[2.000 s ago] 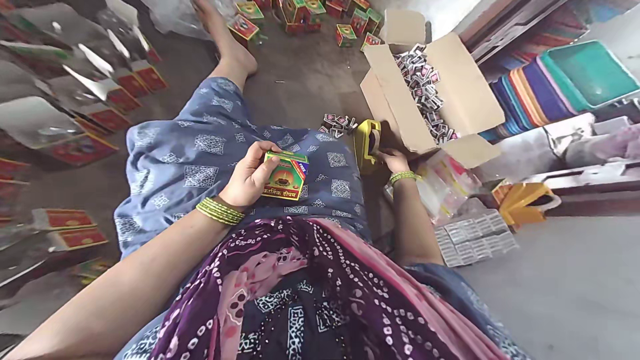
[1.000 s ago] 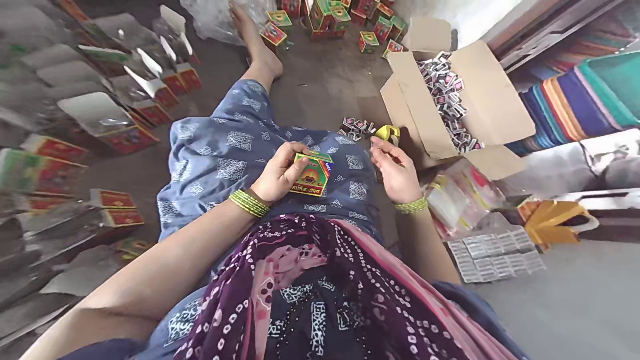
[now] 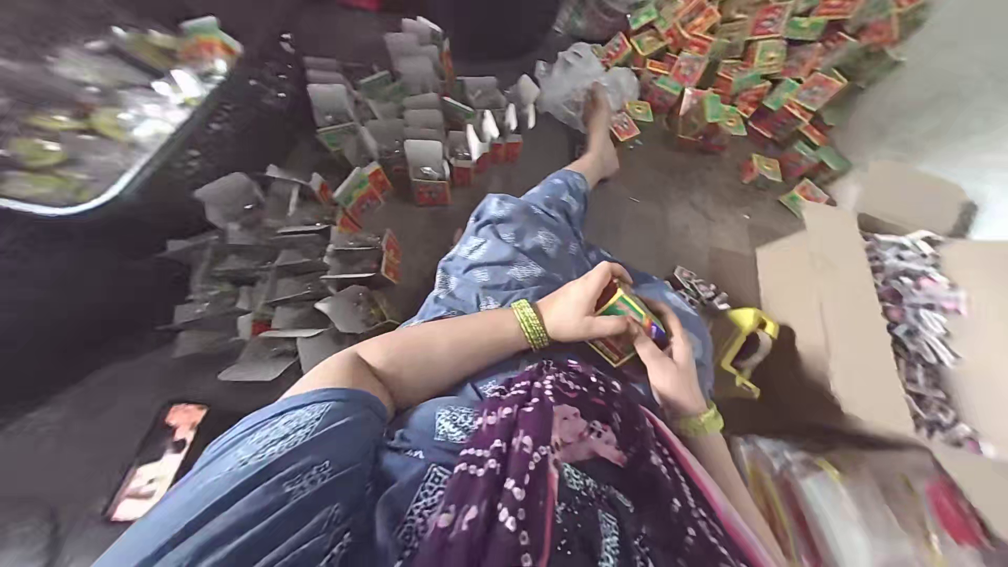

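Note:
Over my lap, my left hand (image 3: pixel 587 305) grips a small printed cardboard box (image 3: pixel 620 315), coloured green, yellow and red, from its left side. My right hand (image 3: pixel 665 358) touches the same box from the right, with its fingers at the box's side and edge. Whether the right fingers also hold something small cannot be told. A yellow tape dispenser (image 3: pixel 740 346) stands on the floor to the right of my right hand. Near it, beside my knee, lies a small cluster of little printed packets (image 3: pixel 699 287).
An open carton (image 3: pixel 846 315) of small packets stands at right, plastic-wrapped material (image 3: pixel 850 504) below it. Open-flapped boxes (image 3: pixel 429 189) fill the left floor; closed ones (image 3: pixel 689 71) are heaped beyond my foot. A phone (image 3: pixel 161 457) and a metal-rimmed tray (image 3: pixel 102 201) are at left.
My right hand was at the yellow tape dispenser two seconds ago, then came away from it, and is now at the box in my left hand. The view has swung left.

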